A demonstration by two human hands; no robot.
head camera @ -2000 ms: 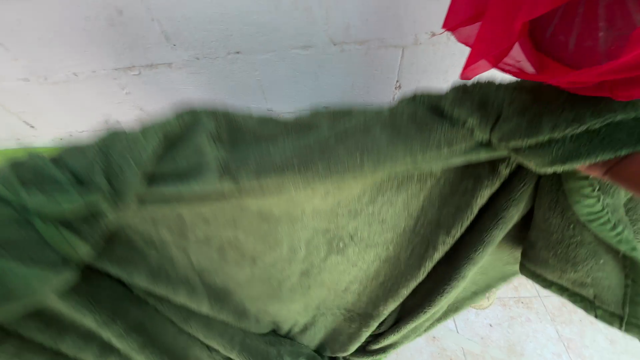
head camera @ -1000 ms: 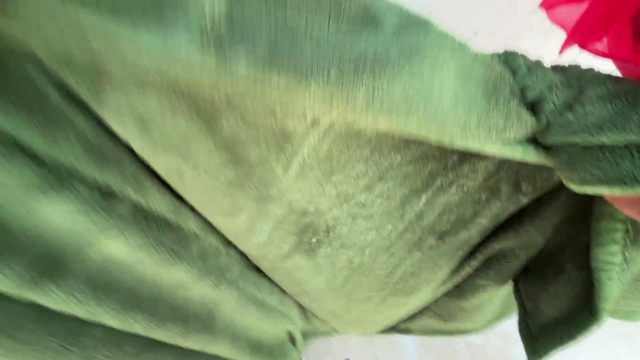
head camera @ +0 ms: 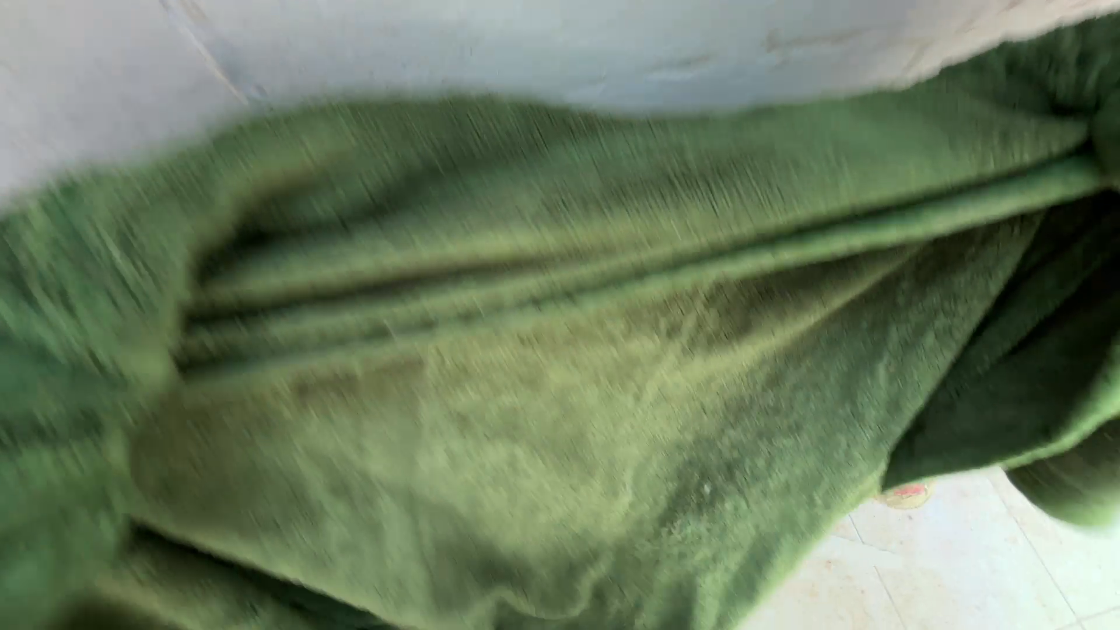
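Observation:
A large green plush cloth [head camera: 542,420] fills most of the head view, stretched from side to side and blurred by motion. Long folds run across it toward a gathered bunch at the upper right, and another bunched part lies at the left edge. Loose green folds hang at the lower right. Neither my left hand nor my right hand shows; the frame does not tell what either one holds.
Behind the cloth stands a pale painted wall [head camera: 490,44] with cracks or joint lines. Light floor tiles [head camera: 945,560] show at the lower right, with a small round reddish and yellowish thing [head camera: 906,496] beside the cloth's edge.
The red sheer fabric and the bit of a hand at the right edge have gone out of view. The green cloth's folds have shifted, and more of the wall shows than one second ago.

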